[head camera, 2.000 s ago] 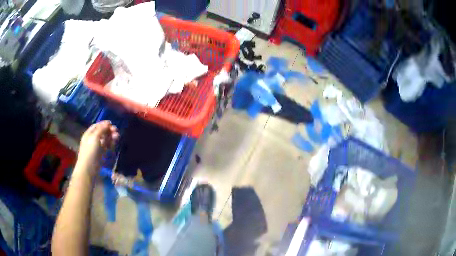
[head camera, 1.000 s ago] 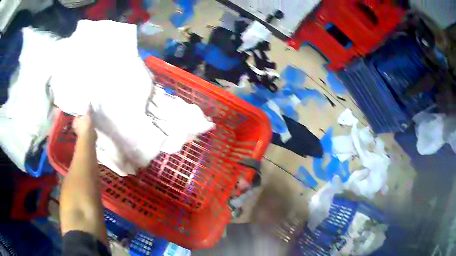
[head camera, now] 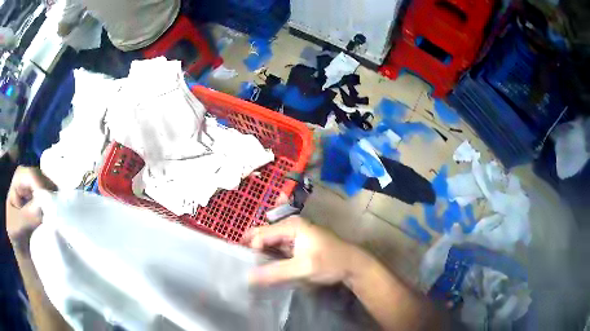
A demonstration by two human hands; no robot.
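Note:
A white fabric piece [head camera: 149,258] is stretched between my two hands at the lower left, in front of the red basket. My left hand [head camera: 27,200] grips its left upper corner. My right hand [head camera: 301,255] grips its right upper edge, and is slightly blurred. The lower part of the piece runs out of the picture. More white fabric pieces [head camera: 165,123] lie loosely heaped in the red basket [head camera: 301,139] and over its left side.
Blue, black and white scraps [head camera: 310,94] litter the floor beyond the basket. A red stool [head camera: 446,42] stands at the upper right beside stacked blue crates [head camera: 504,110]. A blue crate [head camera: 456,265] with white scraps is at the lower right. Another red stool [head camera: 184,45] stands behind the basket.
My left hand has moved out from the basket to the left. My right hand has come into view. A white piece is now spread between both hands; the rest stays in the basket.

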